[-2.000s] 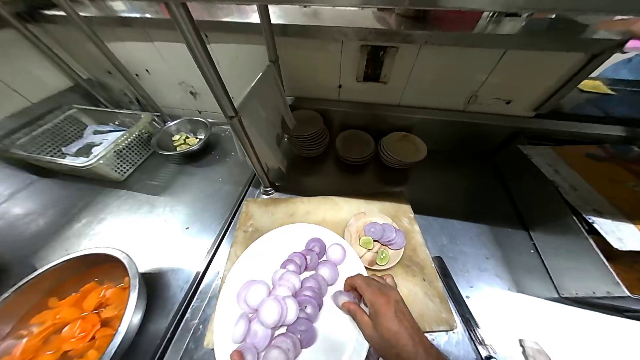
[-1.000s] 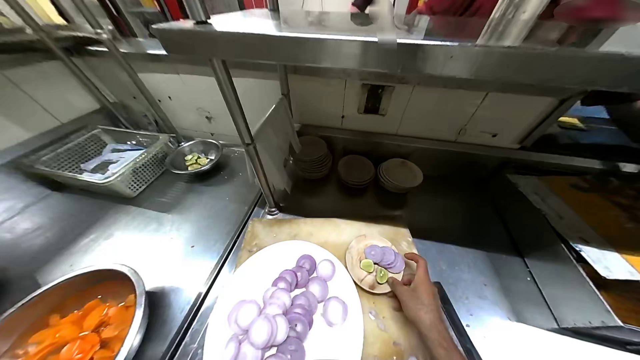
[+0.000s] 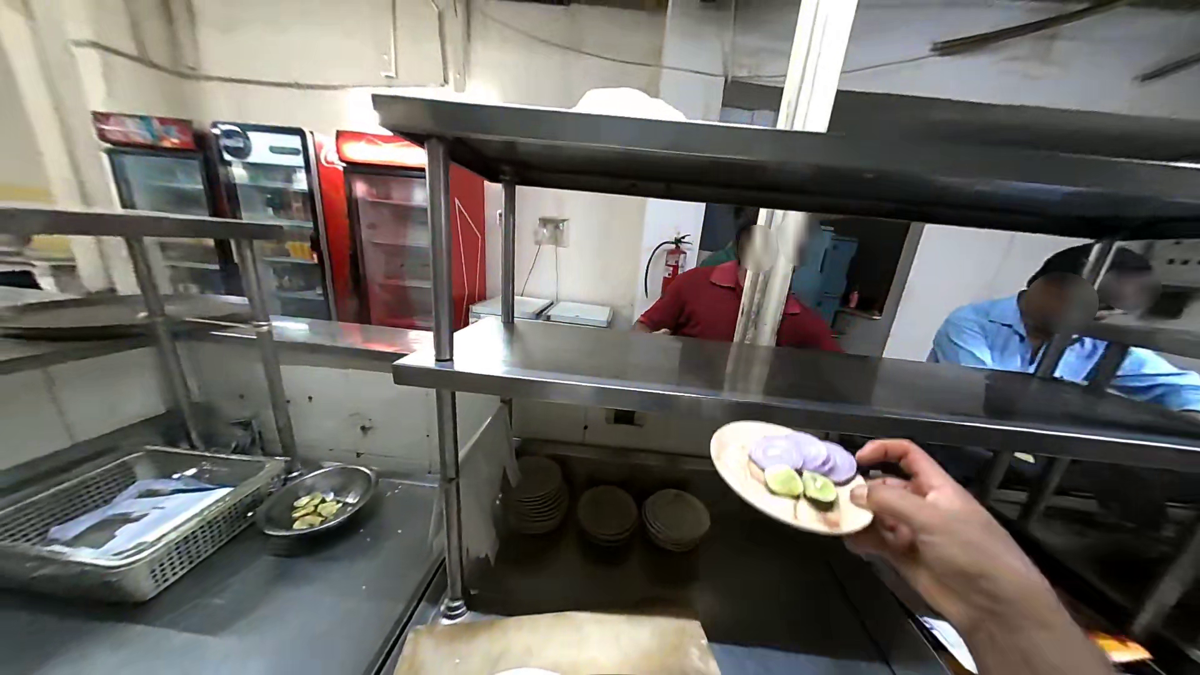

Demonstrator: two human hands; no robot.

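My right hand (image 3: 914,525) grips the right rim of a small round plate (image 3: 736,459), thumb on top, and holds it in the air just below and in front of the steel shelf edge. Overlapping sliced onion rounds (image 3: 797,454) lie on the plate's far side, with a cut lime piece (image 3: 784,482) and another lime piece (image 3: 819,488) nearer to me. My left hand is out of view. Below, at the bottom edge, a worn cutting board (image 3: 562,637) shows its far part, with only a sliver of a white plate (image 3: 527,671) on it.
A two-level steel shelf (image 3: 647,366) crosses ahead, held by a steel post (image 3: 451,506). Stacked plates (image 3: 677,518) stand beneath. At left are a plastic basket (image 3: 141,572) and a steel bowl (image 3: 352,506) of lime pieces. Two people (image 3: 698,305) are beyond the shelf.
My right hand has gone from the onion slices on the large plate to the small plate, and has lifted that plate off the cutting board. The view has tilted up a lot.
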